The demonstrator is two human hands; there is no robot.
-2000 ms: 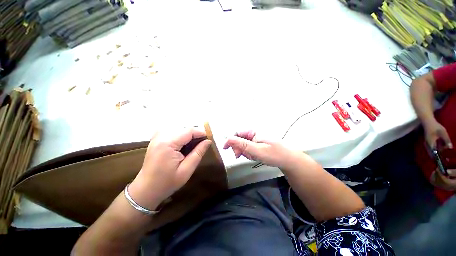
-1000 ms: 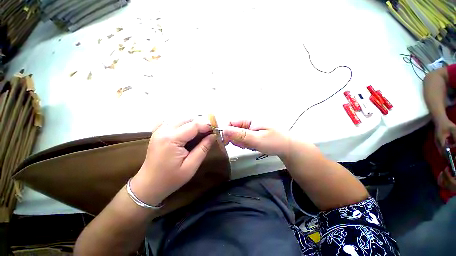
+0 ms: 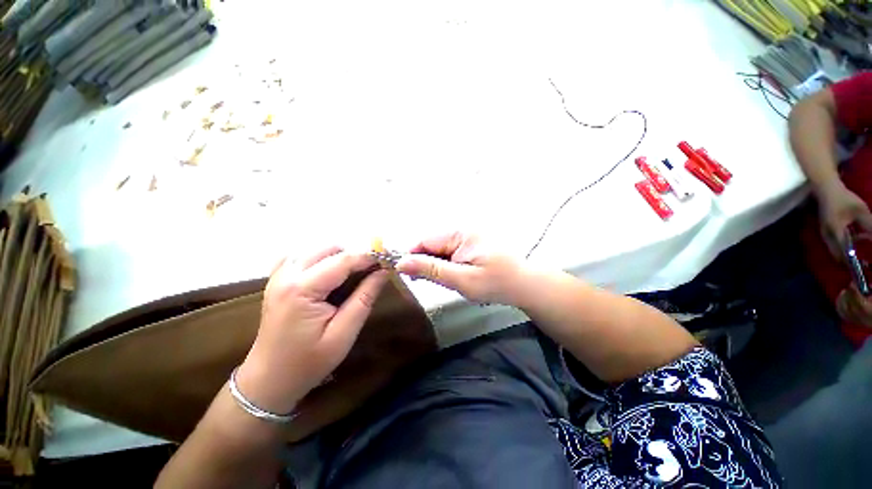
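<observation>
A floppy brown fabric piece (image 3: 182,358) with a curved edge lies over the table edge and my lap. My left hand (image 3: 311,320) pinches its right corner, where a short tan-yellow binding end (image 3: 379,245) sticks up. My right hand (image 3: 468,267) holds thread snips, mostly hidden in the fingers; their metal tips (image 3: 390,257) meet the binding end. I cannot tell if the blades are closed. The dark snips cord (image 3: 595,181) loops across the white table from behind my right hand.
Tan offcuts (image 3: 222,124) lie scattered on the white table (image 3: 430,115). Brown pieces (image 3: 29,315) are stacked at left, grey pieces (image 3: 134,43) at upper left. Red small tools (image 3: 654,200) lie at right. A person's hand (image 3: 843,212) holds a phone-like object at far right.
The snips tips have come to the binding end, and less of that strip shows above my left fingers. My right hand has moved closer to my left hand. The camera view has shifted slightly.
</observation>
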